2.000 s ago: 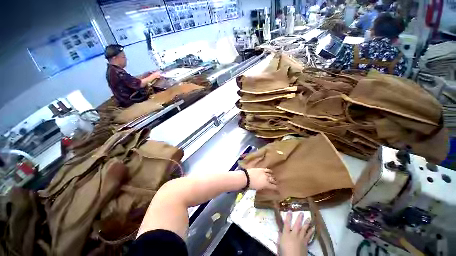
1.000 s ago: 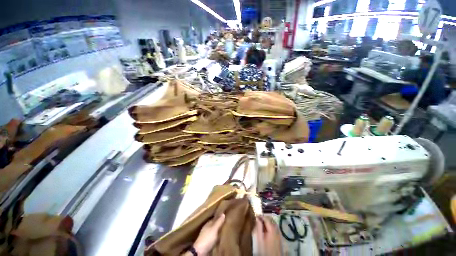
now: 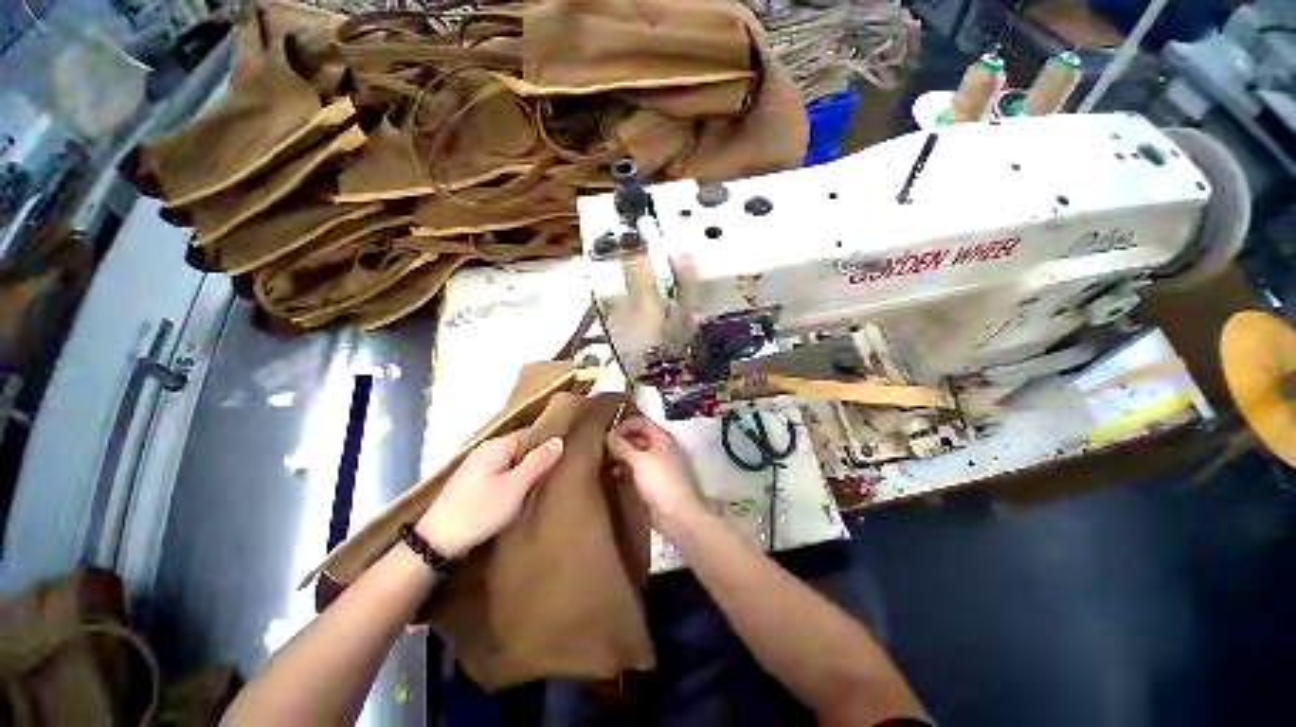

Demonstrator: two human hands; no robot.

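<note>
A brown bag body [image 3: 547, 568] lies at the front edge of the white table, left of the needle area [image 3: 682, 376] of the sewing machine [image 3: 910, 234]. Its lower part hangs over the edge, and a pale tape edge shows along its left side. My left hand [image 3: 490, 490] lies on the bag and grips a fold of it. My right hand [image 3: 647, 462] pinches the bag's right edge near its top, just below the needle area. The fingertips are partly hidden by the cloth.
A brown bag stack [image 3: 427, 156] stands behind. Dark looped snips [image 3: 760, 440] lie on the table right of my right hand. Thread cones [image 3: 978, 88] stand behind the machine; a yellow-orange reel [image 3: 1262, 381] is at far right. More brown bags [image 3: 85, 653] lie at lower left.
Since the earliest frame, the bag has been turned and brought to the machine's needle end, with both hands now on it. Since one second ago, the view has tilted down; the hands still hold the bag.
</note>
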